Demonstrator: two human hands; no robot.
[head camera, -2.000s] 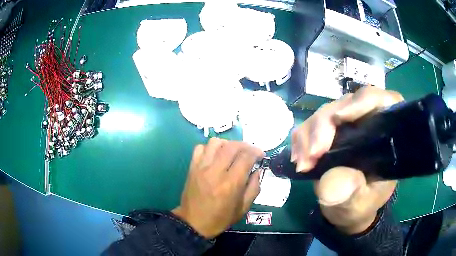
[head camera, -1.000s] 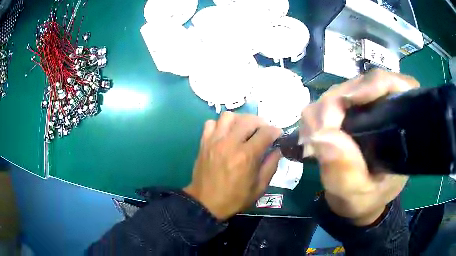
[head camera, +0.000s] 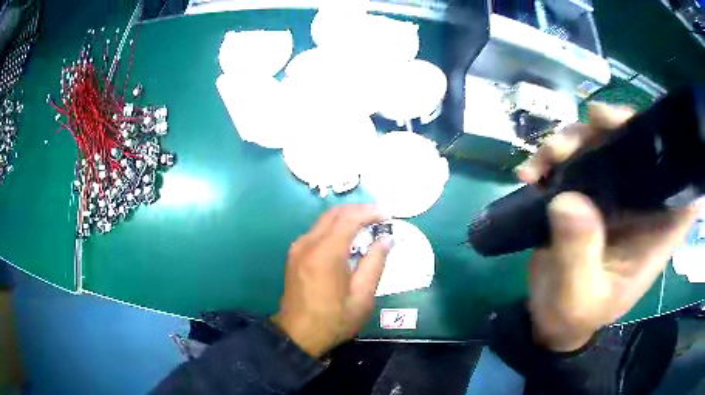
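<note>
A white plastic housing lies on the green bench near its front edge, glaring white. My left hand is at its left side, with thumb and fingertips around a small silver-and-dark part at the housing's upper left. Whether the fingers also grip the housing cannot be told. My right hand holds a thick black electric screwdriver, tilted, its tip pointing left and apart from the housing. The screwdriver and hand are blurred.
More white housings lie mid-bench behind the hands. Small wired parts with red leads are heaped at left. A silver screw feeder stands behind my right hand. A small white label lies at the front edge. White parts show at far right.
My right hand has drawn the screwdriver away to the right, off the part. My left hand has opened somewhat, uncovering the housing and the small part. The camera view has shifted.
</note>
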